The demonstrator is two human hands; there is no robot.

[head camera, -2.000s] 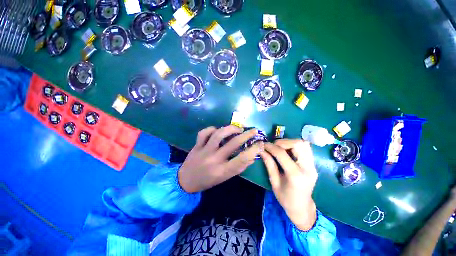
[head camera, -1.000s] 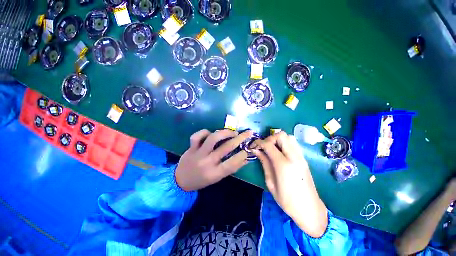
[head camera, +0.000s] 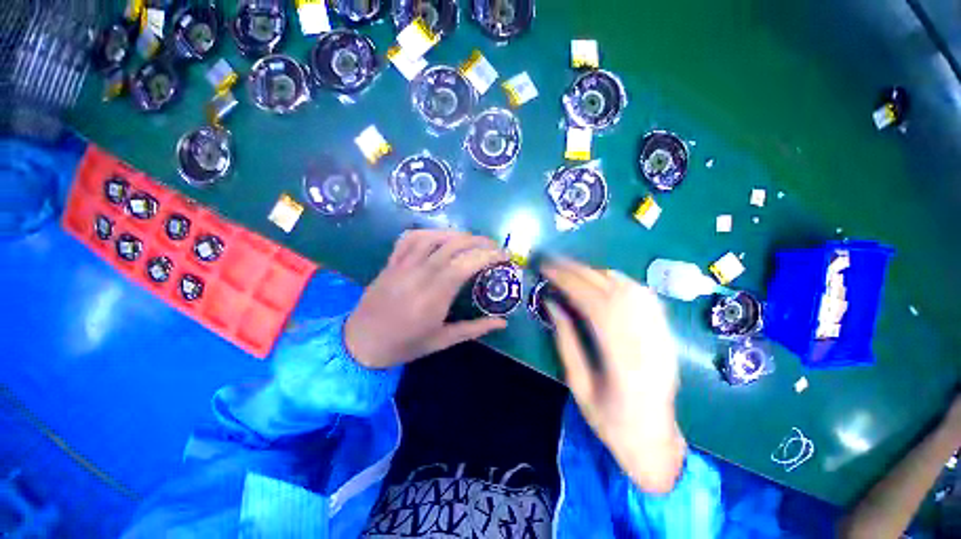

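A round black housing (head camera: 497, 288) with a clear shiny rim and pale centre lies on the green bench in front of me. My left hand (head camera: 422, 298) is around its left side, fingers above and thumb below, holding it. My right hand (head camera: 622, 353) is blurred, just right of it, over a second dark round housing (head camera: 542, 302) that it mostly covers. Whether the right hand grips anything cannot be told. A pouch battery (head camera: 517, 248) with a yellow end lies just above the housing, partly lost in glare.
Many housings and batteries lie across the green bench (head camera: 780, 116). A white glue bottle (head camera: 678, 279) lies left of the blue bin (head camera: 832, 305), which holds pale pieces. A red tray (head camera: 237, 290) is at left. A white cord (head camera: 791, 448) and another person's arm (head camera: 906, 479) are at right.
My right hand has lifted off the housing and moved a little right. My left hand has opened wider, so the housing now shows between fingers and thumb. The view has shifted slightly.
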